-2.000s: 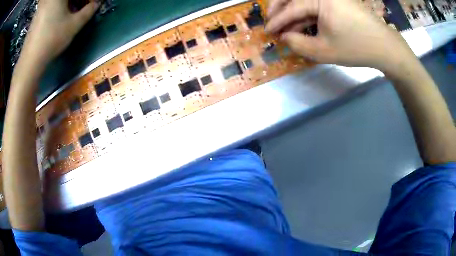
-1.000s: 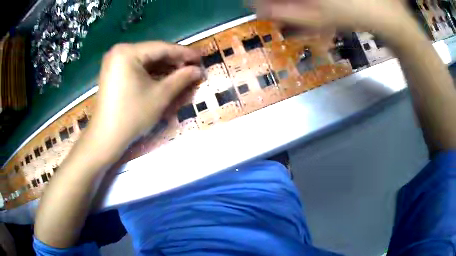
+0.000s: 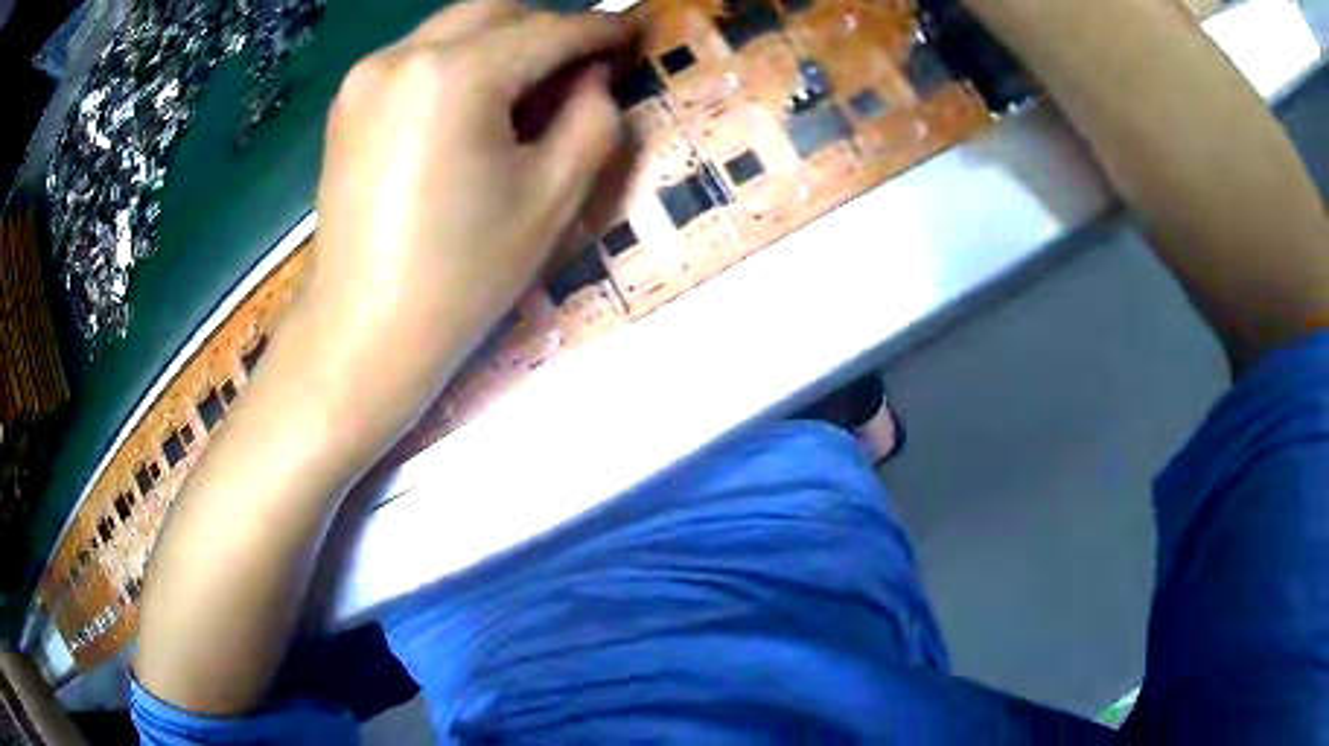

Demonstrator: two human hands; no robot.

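Note:
My left hand [image 3: 459, 190] is over the orange-brown circuit board panels [image 3: 714, 241], thumb and index finger close together at the upper row of dark openings. Whether a part is between the fingertips cannot be told. A small dark component with a metal glint [image 3: 809, 85] stands on the board to the right of my left hand. My right hand is cut off by the top edge; only the right forearm [image 3: 1151, 161] shows, crossing the boards at the right.
A heap of loose black and silver components [image 3: 124, 161] lies on the green mat [image 3: 219, 219] beyond the boards. Stacked panels [image 3: 29, 313] stand at the far left. A wide silver-white rail [image 3: 700, 364] runs between the boards and my body. A foot [image 3: 879, 426] shows below the rail.
My left hand has moved slightly up in the picture, its fingertips still at the upper row. My right hand has gone out at the top. The view has turned and shifted a little.

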